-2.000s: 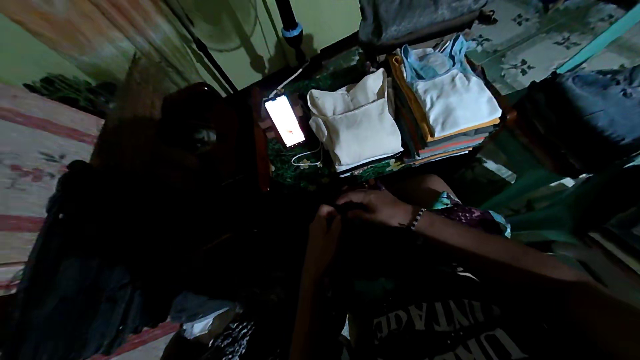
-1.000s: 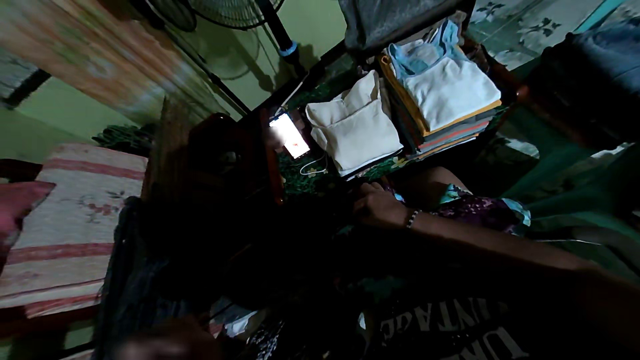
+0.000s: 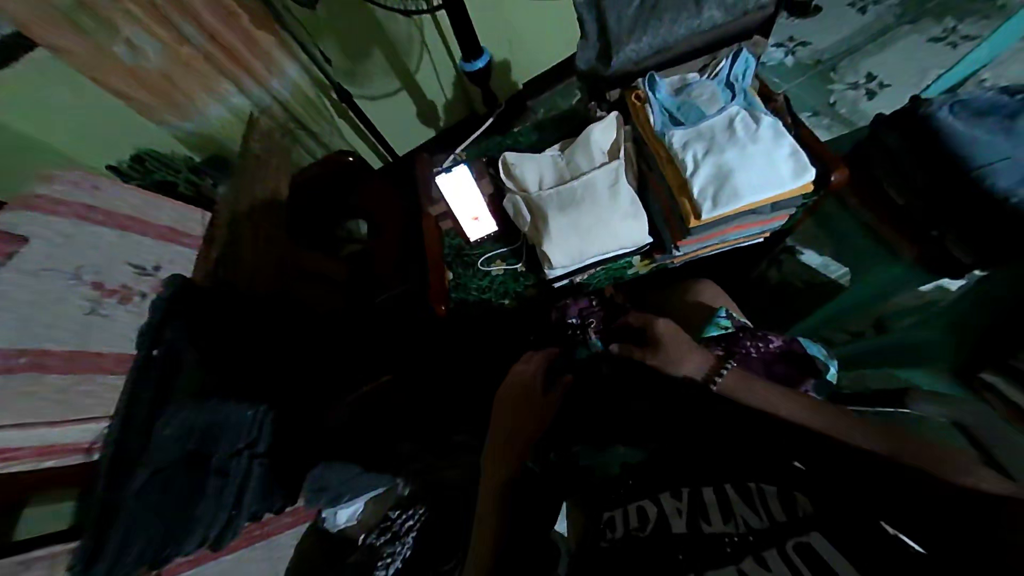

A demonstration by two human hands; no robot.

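In dim light, both hands rest low over my lap, on dark cloth that is hard to make out. My left hand (image 3: pixel 528 392) lies palm down with its fingers bent at the cloth. To its right, my right hand (image 3: pixel 664 346), with a beaded bracelet (image 3: pixel 722 374) at the wrist, has curled fingers by the cloth. Whether either hand grips it is hidden by the dark. Just beyond them stand a folded cream garment (image 3: pixel 580 210) and a stack of folded clothes with a white top (image 3: pixel 740 160) uppermost. A lit phone (image 3: pixel 466 202) lies left of the cream garment.
A white cable (image 3: pixel 502 260) curls beside the phone. Dark garments (image 3: pixel 200 448) hang at the left near a striped floral cloth (image 3: pixel 96 296). A fan stand (image 3: pixel 474 60) rises behind. Grey cloth (image 3: pixel 672 36) lies at the top, and a pile of dark clothes (image 3: pixel 952 160) sits at the right.
My left hand, low at the left a second ago, is now beside my right hand in my lap. Purple patterned cloth shows between the hands now.
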